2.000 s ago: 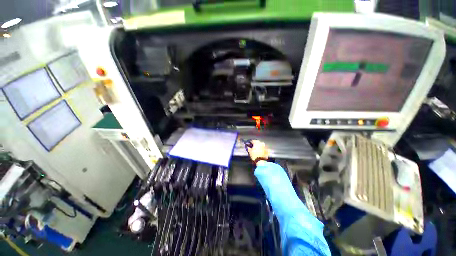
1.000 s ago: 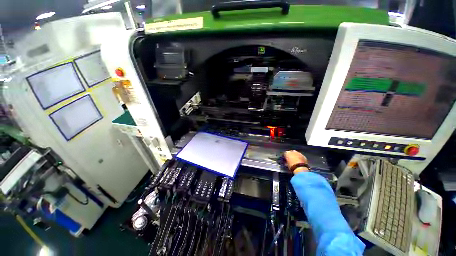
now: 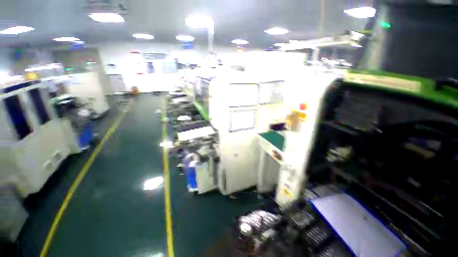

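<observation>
Neither of my hands is clearly in view. The record sheet (image 3: pixel 359 223), white with a blue border, lies tilted above the feeders at the lower right. The dark feeder bank (image 3: pixel 314 233) shows beside and below it, blurred. The pick-and-place machine (image 3: pixel 296 155) stands at the right with its white column, a red emergency stop (image 3: pixel 303 107) and a dark open interior.
A dark green floor (image 3: pixel 125 201) with yellow lines runs down an aisle at the left. White machines (image 3: pixel 30 135) line its left side. A white cabinet (image 3: pixel 236 160) with hung sheets and a green-topped board conveyor (image 3: pixel 272 139) stand left of the near machine.
The view has swung left to the aisle. The machine and record sheet have shifted to the right of the picture. The blue-sleeved arm, the monitor and the keyboard have left the view.
</observation>
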